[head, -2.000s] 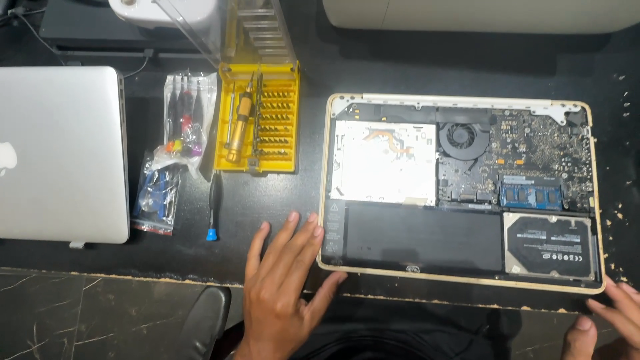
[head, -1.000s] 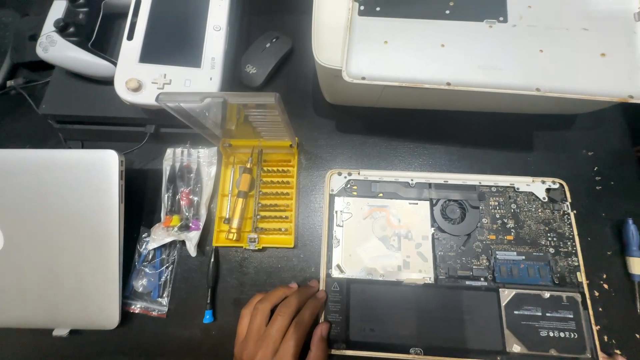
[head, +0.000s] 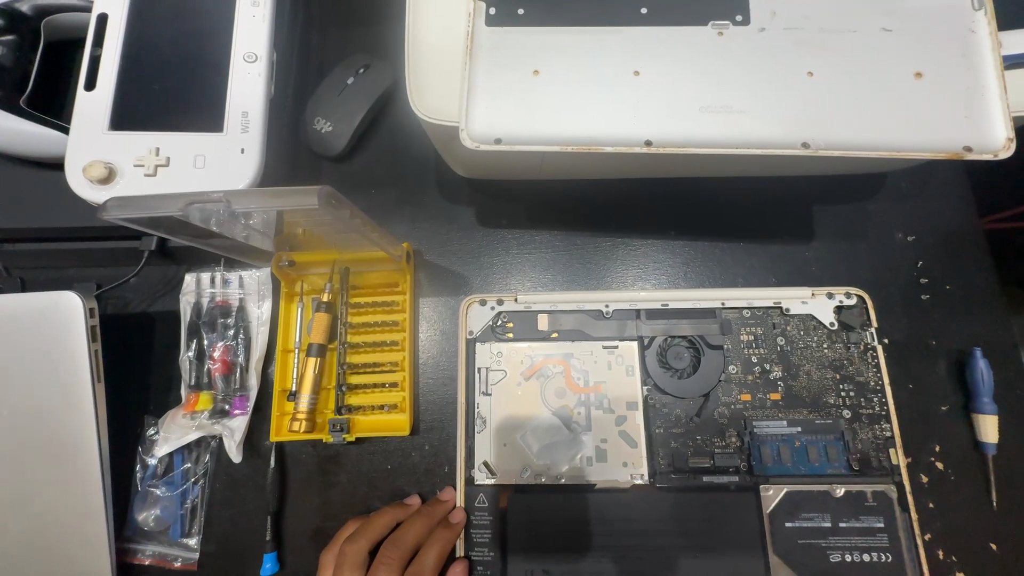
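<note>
An opened white laptop base (head: 678, 298) lies on the black table, its insides facing up: optical drive (head: 560, 412), cooling fan (head: 686, 364), blue memory module (head: 798, 453), black battery (head: 632, 532) and hard drive (head: 836, 528). My left hand (head: 396, 538) rests at the laptop's left edge, fingertips against the rim, fingers bent; part of it is cut off by the bottom of the view. My right hand is out of view. Left of the laptop stands a yellow screwdriver bit case (head: 384, 344) with its clear lid raised. A black screwdriver with a blue end (head: 270, 552) lies beside my left hand.
A white laptop bottom cover (head: 720, 96) lies on a white printer-like box (head: 456, 148) at the back. Around are a mouse (head: 346, 104), a Wii U GamePad (head: 168, 88), bagged tools (head: 220, 344), a silver laptop (head: 48, 432), a blue-handled screwdriver (head: 982, 400) and debris at right.
My right hand, seen at the laptop's lower right corner two seconds ago, has left the view. My left hand stays by the laptop's left edge. The view has shifted toward the back of the table.
</note>
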